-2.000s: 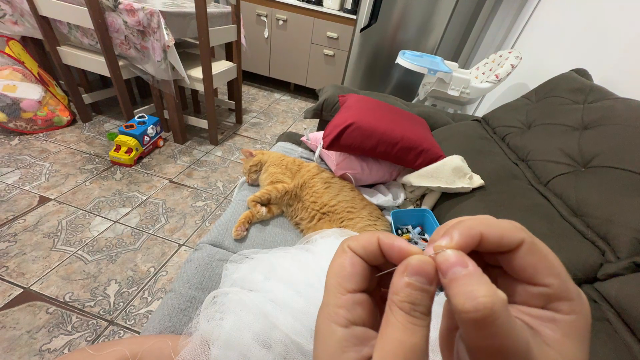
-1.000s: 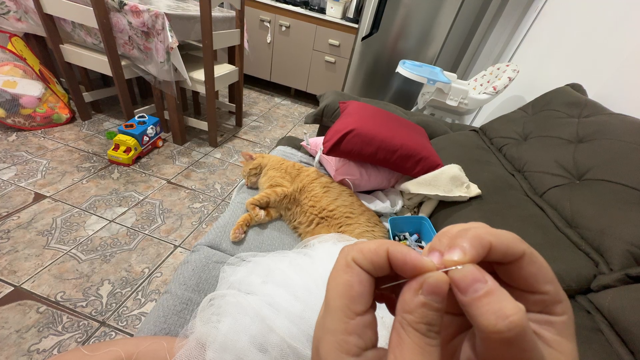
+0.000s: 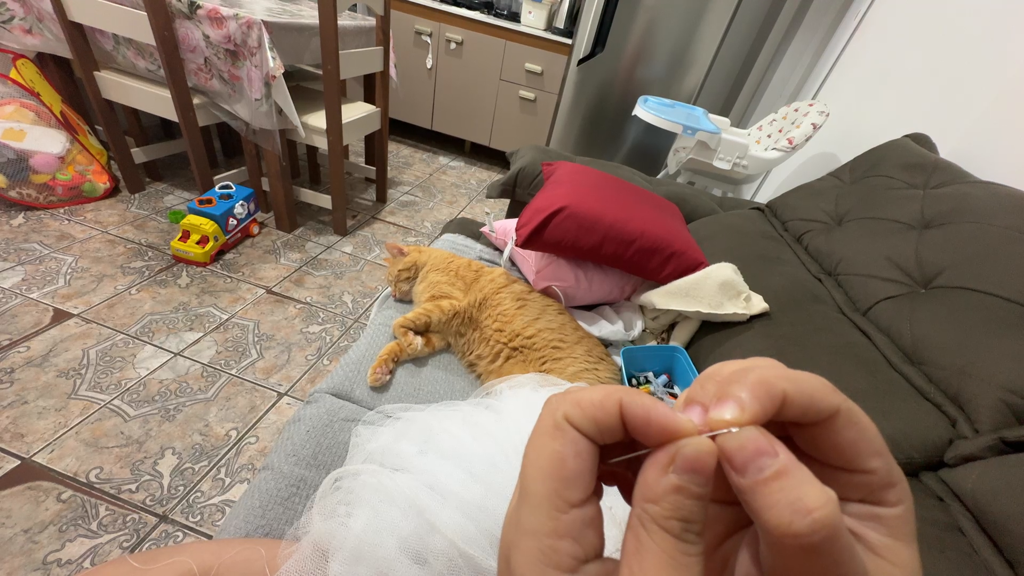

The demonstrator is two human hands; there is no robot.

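Note:
A thin metal sewing needle [image 3: 632,456] slants between my fingertips at the lower right. My left hand [image 3: 592,472] pinches it between thumb and index finger, its shaft pointing down and left. The thumb and index finger of my right hand [image 3: 800,456] close at its other end, touching my left fingertips. Whether a thread passes through the needle cannot be told. White tulle fabric [image 3: 432,464] lies over my lap below and left of my hands. Just behind my fingers stands a blue plastic container [image 3: 660,360] with small mixed items, perhaps thread spools.
An orange cat [image 3: 496,312] lies on the grey sofa cover beyond the tulle. Behind it are a red cushion [image 3: 608,220], a pink cushion [image 3: 560,268] and a cream cloth [image 3: 704,294]. A toy truck [image 3: 216,224] stands on the tiled floor at left.
Both hands have shifted slightly, staying pinched together. The needle's shaft and its right end show more plainly between the fingertips than two seconds ago.

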